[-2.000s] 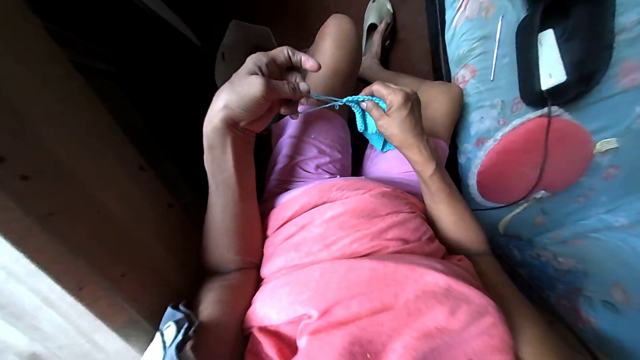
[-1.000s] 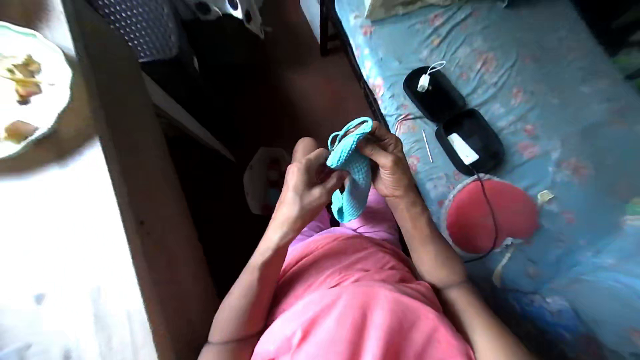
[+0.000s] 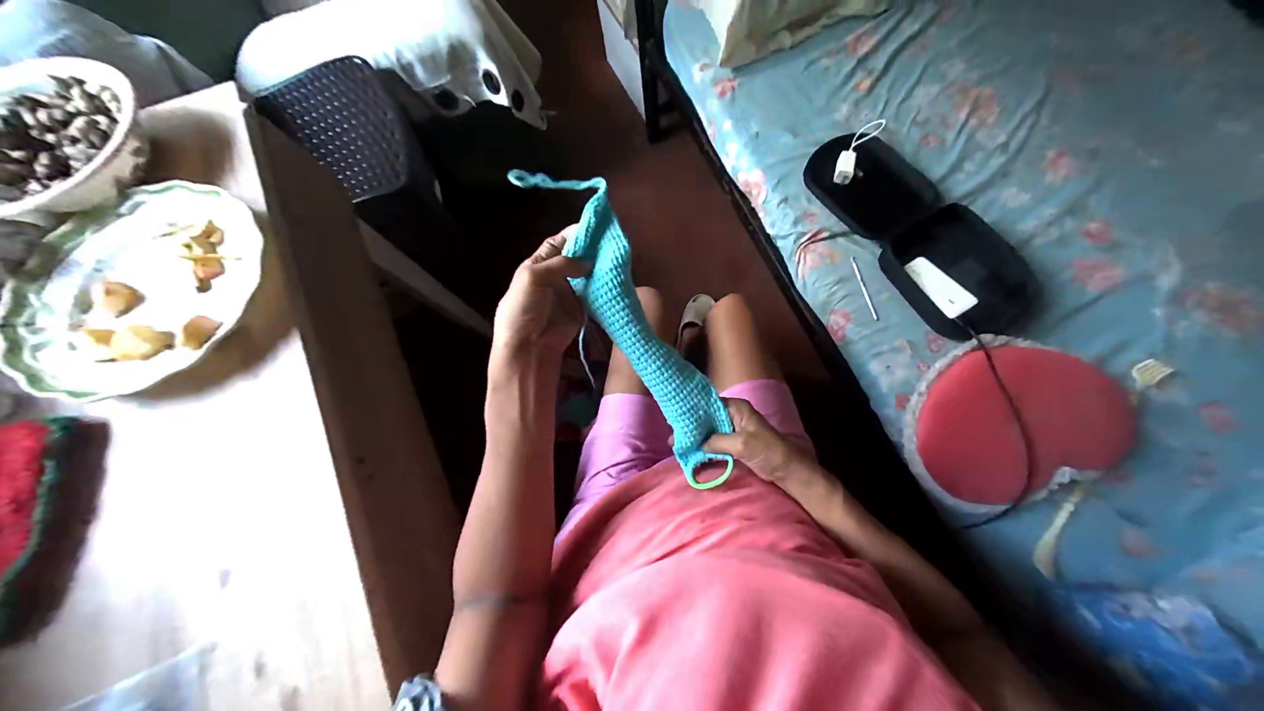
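A turquoise crocheted strip stretches diagonally between my two hands, above my lap. My left hand grips its upper end, from which a looped strand of yarn sticks out to the left. Near my waist, my right hand pinches the lower end, beside a light green ring attached to the strip. A thin strand hangs below my left hand. On the bed to the right lies a slim pale rod, possibly a crochet hook.
At left, a wooden table bears a plate with food pieces and a bowl of shells. The floral bed holds an opened black case and a red heart-shaped cushion with a cable across it.
The turquoise piece, bunched between my hands a second ago, is now stretched out lengthwise. My left hand has moved to its upper end. The view has shifted to show more of the table.
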